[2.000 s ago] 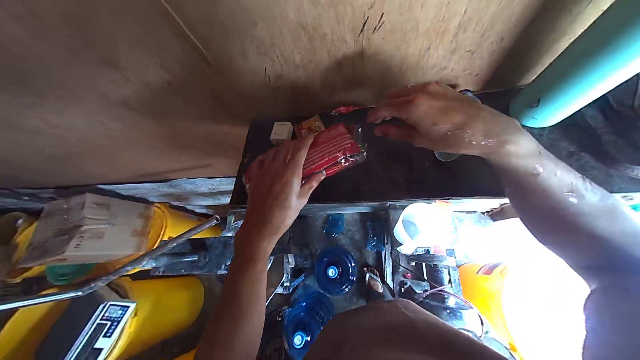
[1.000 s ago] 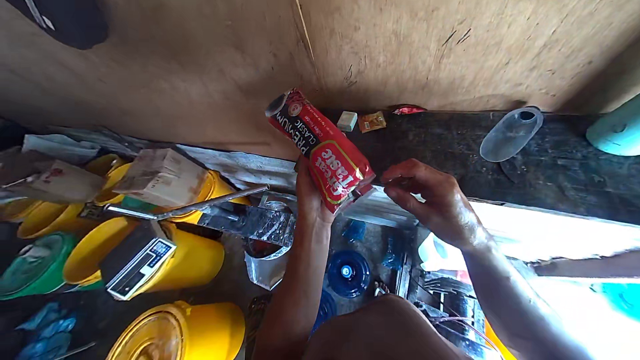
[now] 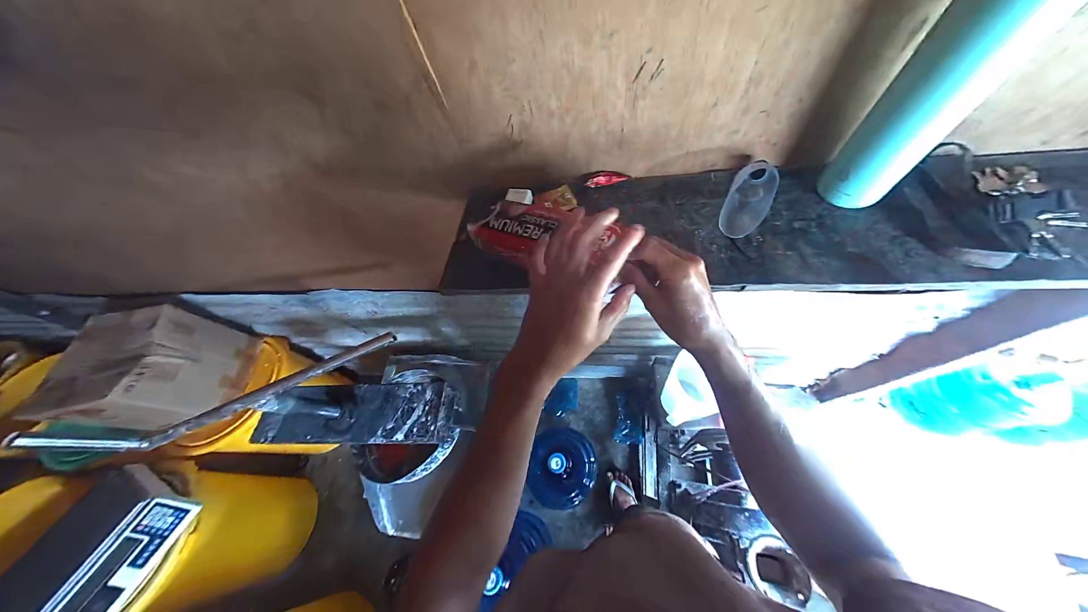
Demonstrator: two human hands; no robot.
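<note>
A red and black printed plastic packet [image 3: 518, 231] lies at the left end of a dark wooden shelf [image 3: 799, 255]. My left hand [image 3: 578, 289] rests over its right part, fingers spread; whether it grips the packet cannot be told. My right hand [image 3: 676, 285] is at the packet's right end, fingers bent together, their tips partly hidden. Behind the packet are a small white box [image 3: 518, 195], a small yellowish packet [image 3: 557, 198] and a red wrapper [image 3: 607, 179]. A clear plastic scoop [image 3: 749, 200] lies on the shelf to the right.
A turquoise pipe [image 3: 926, 110] slants up from the shelf against the plywood wall [image 3: 280, 136]. Metal fittings [image 3: 1011, 180] lie farther right. Below left are yellow buckets [image 3: 255, 527], a cardboard box [image 3: 140, 365], a digital scale [image 3: 127, 552] and a metal rod [image 3: 272, 389]. Blue water jugs [image 3: 563, 467] stand on the floor.
One second ago my left hand held the packet upright in front of the shelf; now the packet lies on the shelf with that hand over it. The view has shifted.
</note>
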